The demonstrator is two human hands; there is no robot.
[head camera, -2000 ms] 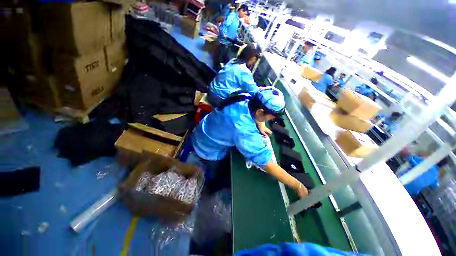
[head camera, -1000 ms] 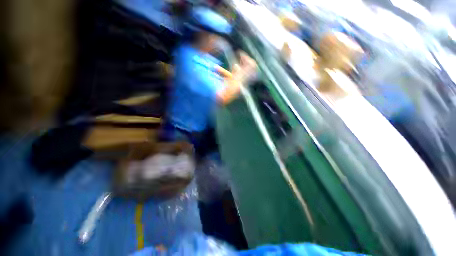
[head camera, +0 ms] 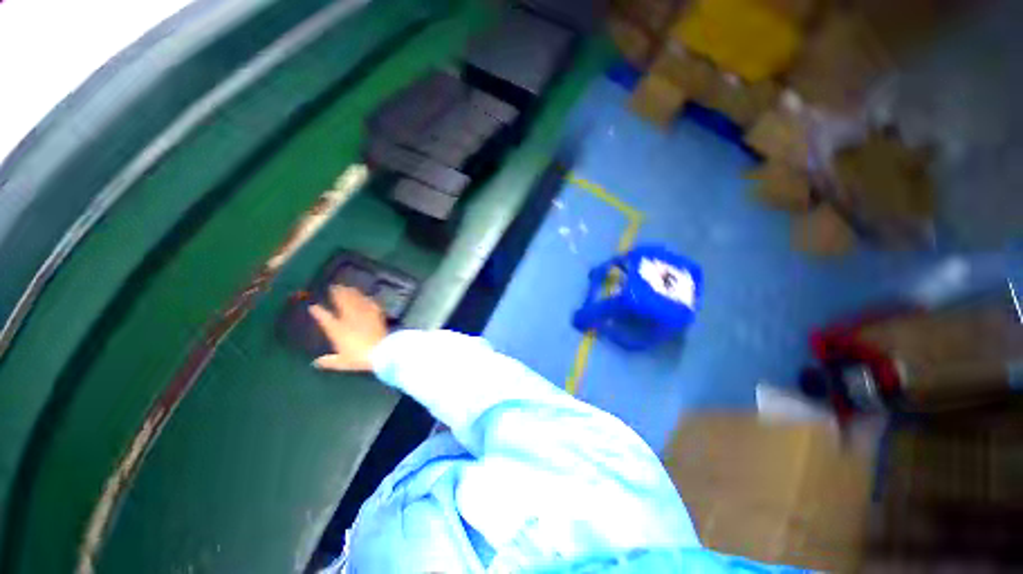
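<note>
My right hand is bare and reaches left over the green bench, in a pale blue sleeve. Its fingers are spread over the near edge of a dark tray-like box with recessed parts. The fingertips seem to touch something dark there; blur hides the exact contact. Black product boxes lie in an uneven pile farther along the bench, with a bigger dark box behind them. My left hand is not in view.
A worn, rusty-edged divider strip runs along the bench. A blue stool with a white label stands on the blue floor. Tan cartons stand at lower right beside a red and black object. More cartons and a yellow block are at the top.
The view has swung round from the coworkers and the bench's other stretch to this part with the black boxes and stool. My right hand has come into view over the bench.
</note>
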